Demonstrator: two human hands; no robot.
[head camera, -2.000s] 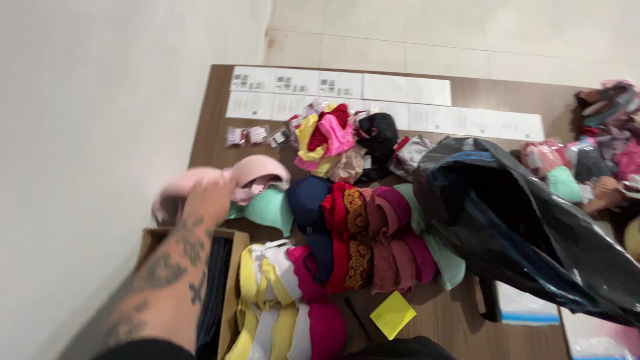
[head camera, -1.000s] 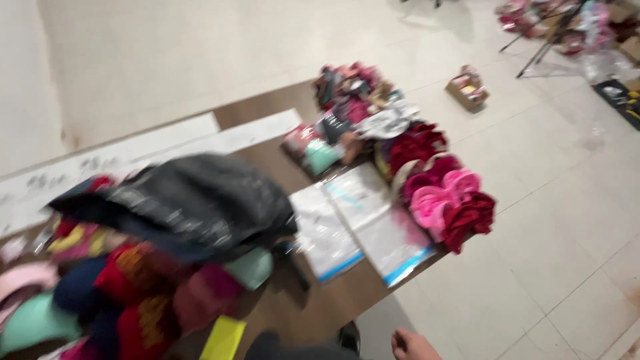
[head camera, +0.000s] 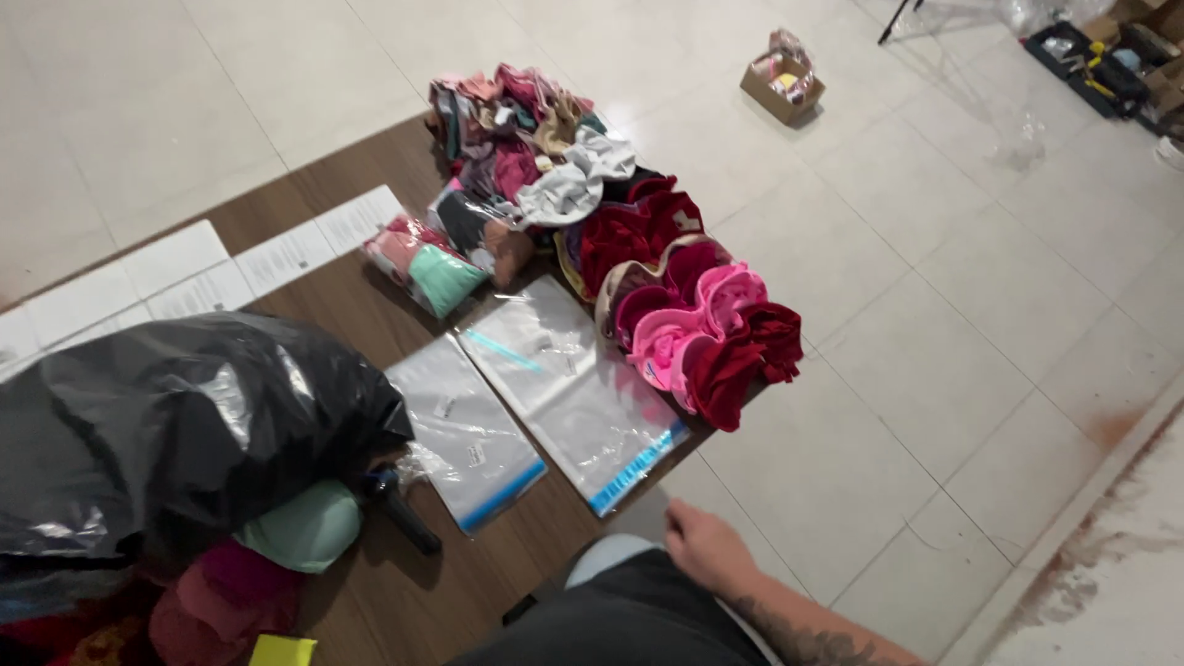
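My right hand (head camera: 708, 546) hangs beside the near table edge, its fingers curled, with nothing seen in it. My left hand is out of view. Nearest to the right hand lie clear plastic bags with blue strips (head camera: 592, 416), (head camera: 472, 435). Pink and dark red bras (head camera: 684, 324) stand nested in a row at the table's right end. A black plastic bag (head camera: 203, 425) covers much of the left side. A mint bra cup (head camera: 305, 527) and pink bra cups (head camera: 227, 592) show below it. A dark handled object (head camera: 407, 518) lies close by.
Mixed garments (head camera: 518, 139) are heaped at the table's far corner, near bagged clothing (head camera: 430, 268). Printed sheets (head camera: 287, 250) line the back edge. A yellow note (head camera: 282, 649) lies at the near left. On the floor stand a small cardboard box (head camera: 783, 88) and a toolbox (head camera: 1091, 69).
The view has swung far to the right. My left hand, on a pale pink bra two seconds ago, has left the view. My right hand has come into view.
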